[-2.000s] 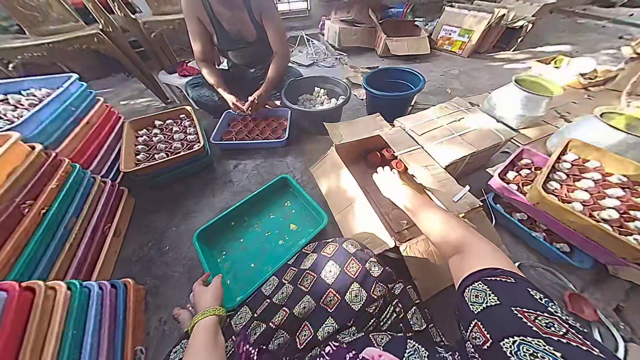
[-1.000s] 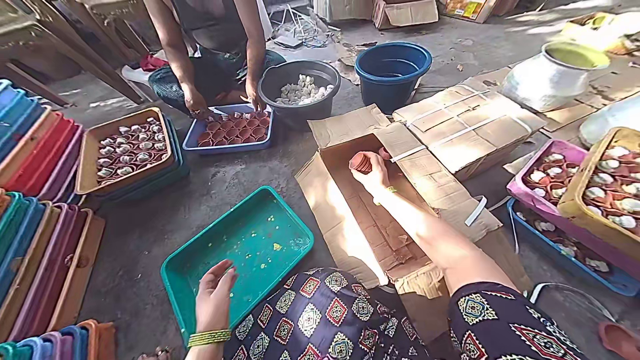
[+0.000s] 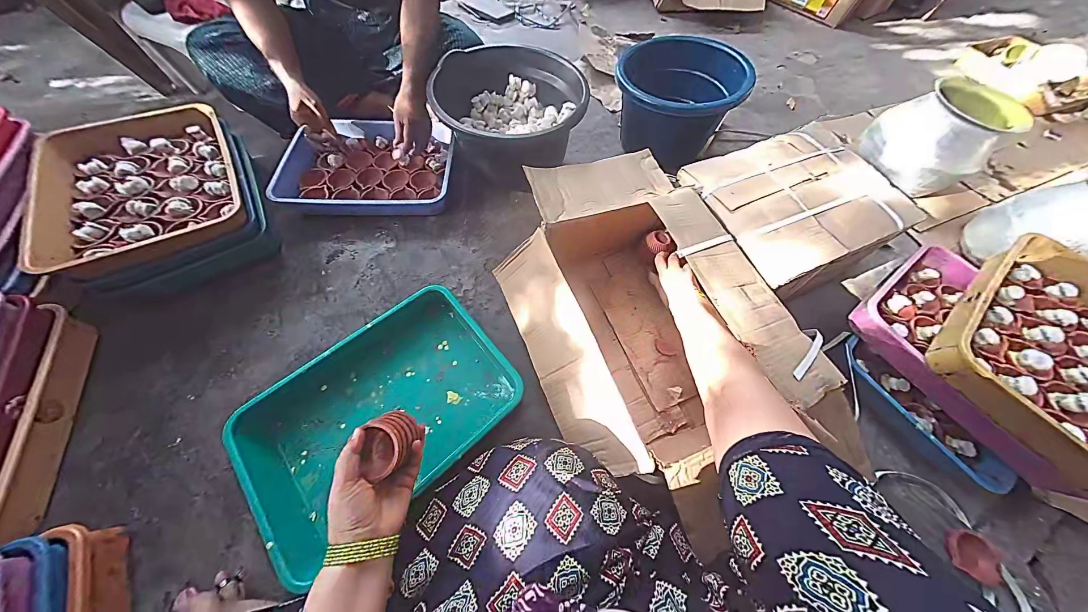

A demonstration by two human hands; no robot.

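Note:
A nested stack of small red clay cups (image 3: pixel 393 444) is held in my left hand (image 3: pixel 371 493), above the near part of a green plastic tray (image 3: pixel 374 387) that bears only small yellowish bits. My right hand (image 3: pixel 677 279) reaches into an open cardboard box (image 3: pixel 608 340). Its fingertips are at a few red clay cups (image 3: pixel 659 243) near the box's far right corner; whether they grip them, I cannot tell. A loose shard lies on the box's bottom.
Across from me, a person's hands (image 3: pixel 411 123) work over a blue tray (image 3: pixel 361 206) of cups. Near it stand a grey tub (image 3: pixel 510 144) of white pieces and a blue bucket (image 3: pixel 680 110). Filled trays (image 3: pixel 42 204) flank both sides. A strapped carton (image 3: pixel 799 204) adjoins the box.
My left hand, empty a second ago, now holds the stack of cups that was in my right hand. My right hand has gone back down into the box, toward its far right corner.

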